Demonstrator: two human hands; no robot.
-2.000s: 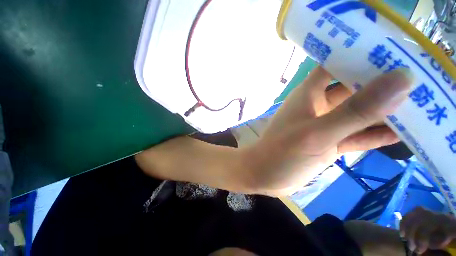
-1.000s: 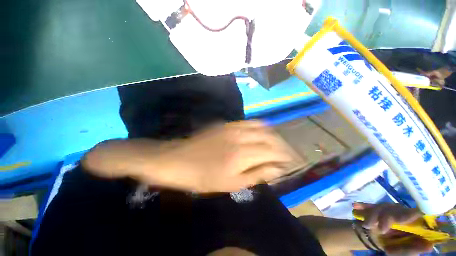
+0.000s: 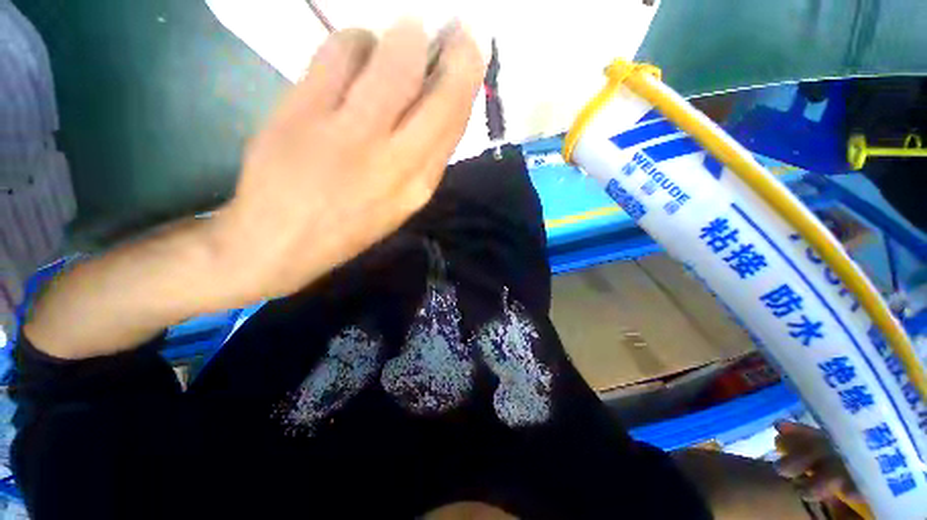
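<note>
A white plastic housing (image 3: pixel 549 61) lies on the green bench top at the top centre, cut off by the upper edge and glaring. A dark wire end (image 3: pixel 493 102) shows on it. My left hand (image 3: pixel 351 152) is over the housing's near left part, fingers bent; whether its fingertips hold something is hidden. My right hand (image 3: pixel 813 459) is at the lower right, partly cut off and behind the tube, closed on the caulking gun's handle. The yellow-framed caulking gun (image 3: pixel 752 168) holds a white sealant cartridge (image 3: pixel 783 295) with blue lettering, pointing up and left towards the housing.
Grey-white stacked housings (image 3: pixel 33 152) stand at the left edge of the green bench (image 3: pixel 152 122). Brown cartons (image 3: pixel 651 325) lie on a blue rack (image 3: pixel 701 418) below the bench. At the upper right a person in dark clothing is partly visible near a yellow tool (image 3: pixel 884 152).
My left hand has moved from the tube, down past my lap, and up to the housing. The housing sits higher in view. The caulking gun stays in my right hand.
</note>
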